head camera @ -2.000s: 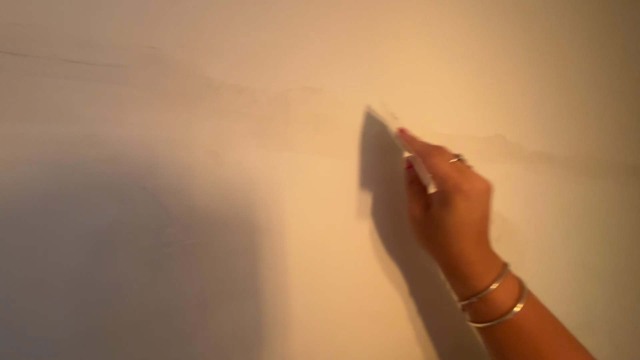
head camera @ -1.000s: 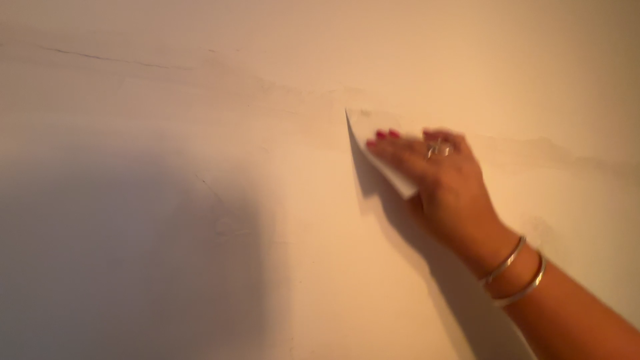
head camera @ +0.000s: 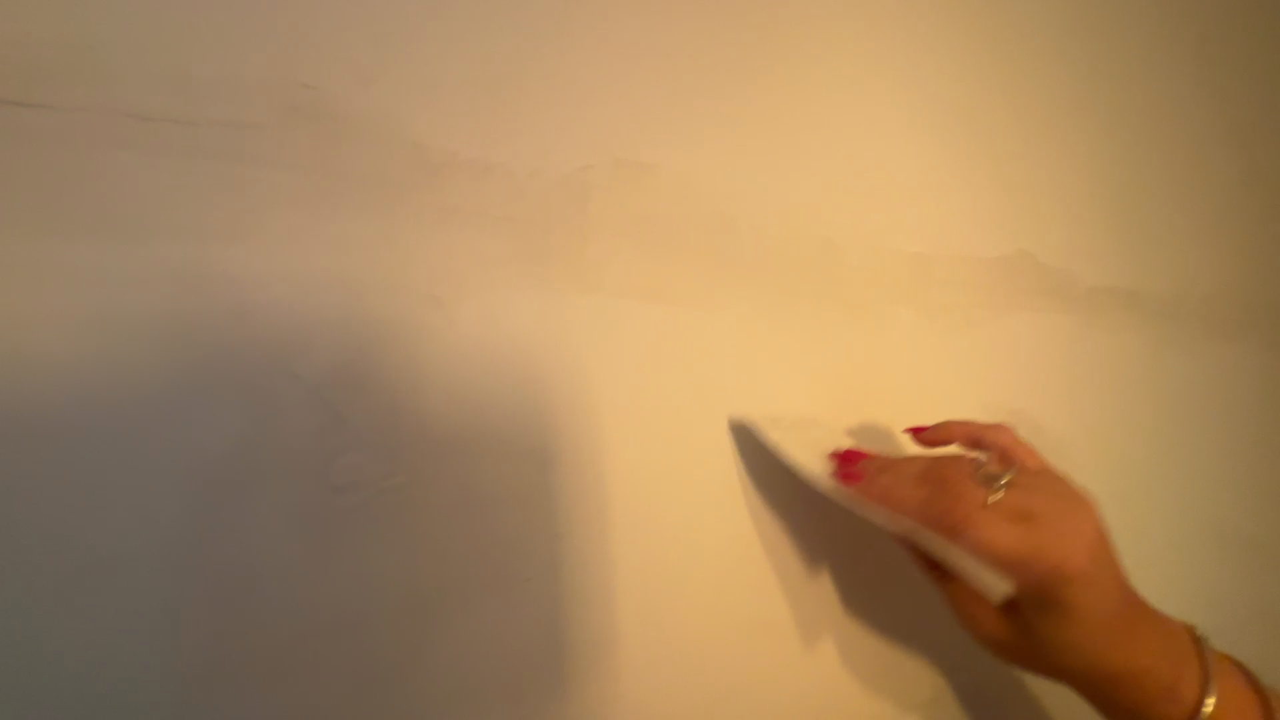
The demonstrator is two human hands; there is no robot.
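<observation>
My right hand [head camera: 1010,530], with red nails, a ring and bracelets, grips a thin, pale, flat sheet or scraper [head camera: 900,525] seen nearly edge-on. Whether it is card, sandpaper or a plastic blade I cannot tell. Its far edge meets the light-coloured wall [head camera: 660,450], or comes very close to it, and the piece slants down to the right into my palm. The fingers press along its upper face, while the thumb lies underneath. My left hand is out of the frame.
A thin dark crack [head camera: 150,118] runs across the wall at the upper left. A faint, uneven darker band [head camera: 780,265] stretches on from it to the right. One broad soft shadow covers the lower left, and the hand casts another below itself.
My right hand and the thin sheet have moved down the wall, away from the uneven band where they were in both earlier frames. The hand still holds the sheet.
</observation>
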